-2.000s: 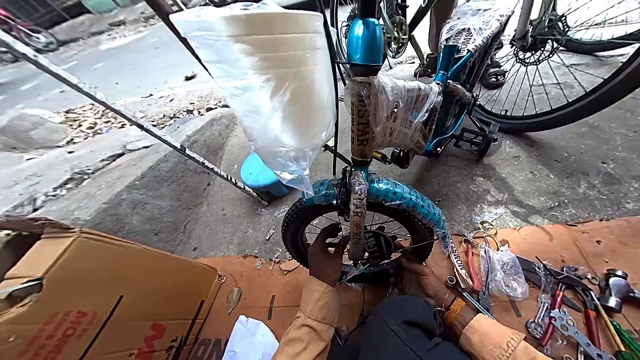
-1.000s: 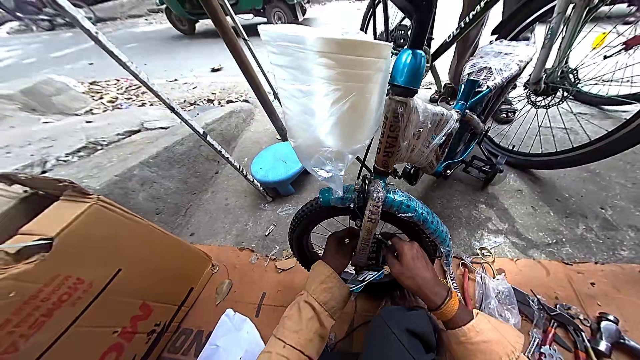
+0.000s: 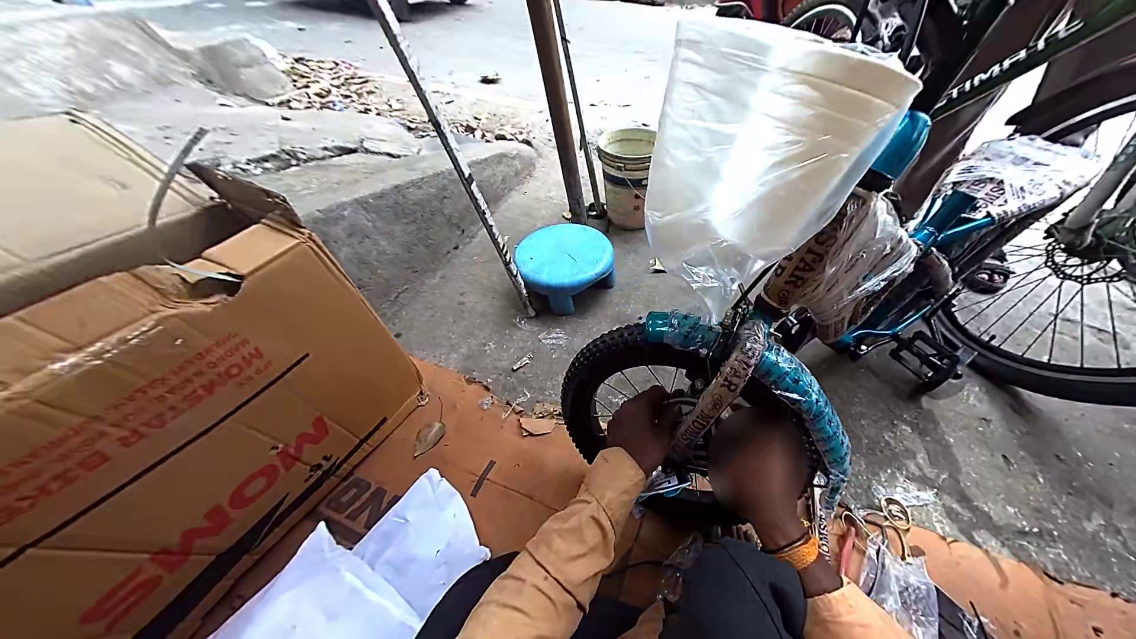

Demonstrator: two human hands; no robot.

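A small bicycle with a blue frame stands upright before me, its fork leg (image 3: pixel 717 390) wrapped in printed covering. Its front wheel (image 3: pixel 586 382) has a black knobbly tire under a blue mudguard (image 3: pixel 803 382) in clear film. My left hand (image 3: pixel 641 428) is at the wheel's hub area, left of the fork leg, with fingers bent; what they touch is hidden. On the other side of that leg, close to the hub, is my right hand (image 3: pixel 759 466), which is blurred, so its fingers cannot be made out. A translucent plastic bag (image 3: pixel 763 151) with pale contents hangs at the handlebar end.
A large cardboard box (image 3: pixel 195 399) stands at left, near white sheets (image 3: pixel 426 532) on the flat cardboard (image 3: pixel 506 461). A blue stool (image 3: pixel 565 257), a bucket (image 3: pixel 627 177) and a slanting pole (image 3: pixel 453 151) are beyond. Another bicycle's wheel (image 3: pixel 1056 319) stands at right. Clear plastic (image 3: pixel 896 586) lies lower right.
The view has swung left, and the bucket has come into sight. My right hand has moved from low beside the wheel up to the fork and hub. My left hand stays near the hub.
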